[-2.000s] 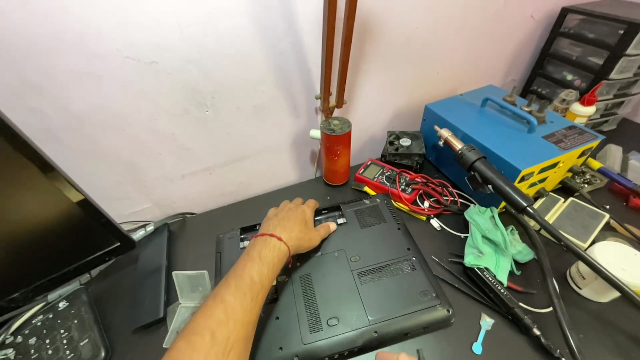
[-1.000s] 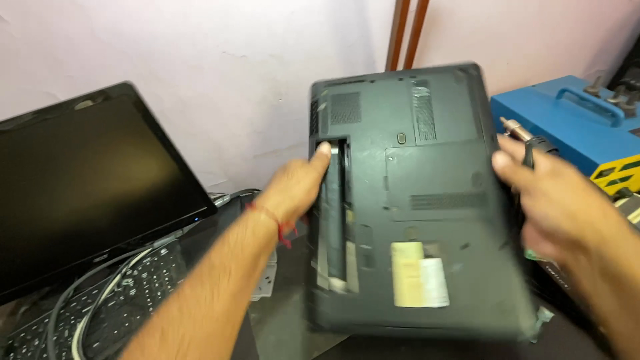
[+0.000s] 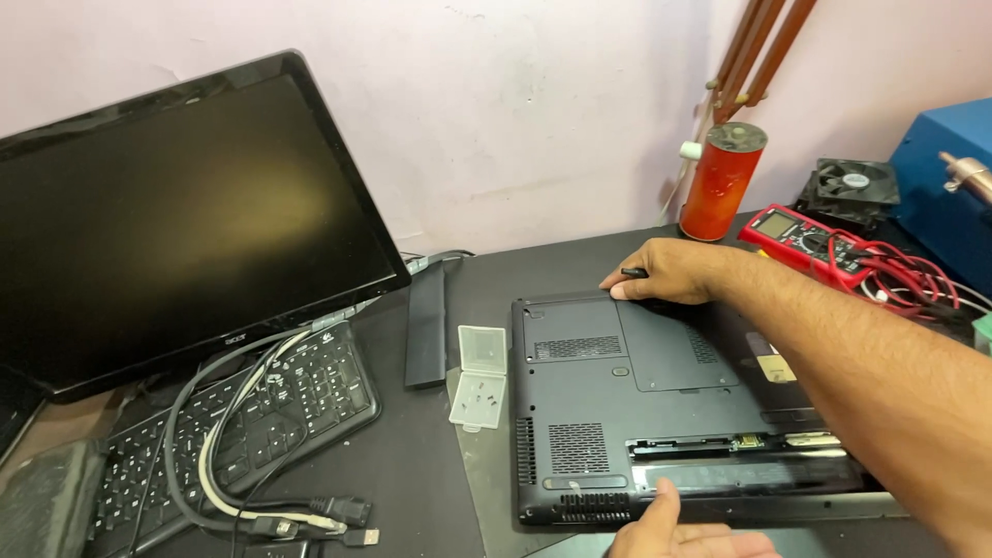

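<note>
A black laptop [image 3: 581, 391] lies upside down on the dark table, its battery bay [image 3: 728, 469] open along the near edge. My right hand [image 3: 666, 271] reaches across it and grips its far edge; a thin black tool [image 3: 635, 273] sticks out between the fingers. My left hand [image 3: 682, 535] is at the near edge, palm up and fingers apart, with the thumb close to the battery bay. Left of the laptop, an open clear plastic case [image 3: 479, 399] holds several small screws. Beside the case lies a long dark laptop battery [image 3: 426, 329].
A monitor [image 3: 194, 225] and a keyboard [image 3: 302, 403] with cables [image 3: 205, 465] across it stand left. Behind the laptop are a red cylinder [image 3: 722, 182] supporting a lamp arm, a red multimeter [image 3: 806, 240] with coiled leads, a fan [image 3: 849, 186] and a blue station [image 3: 945, 186].
The laptop, held up in both hands a second ago, is down on the table, turned so its battery bay faces me. Earlier still, the bay was at the far side.
</note>
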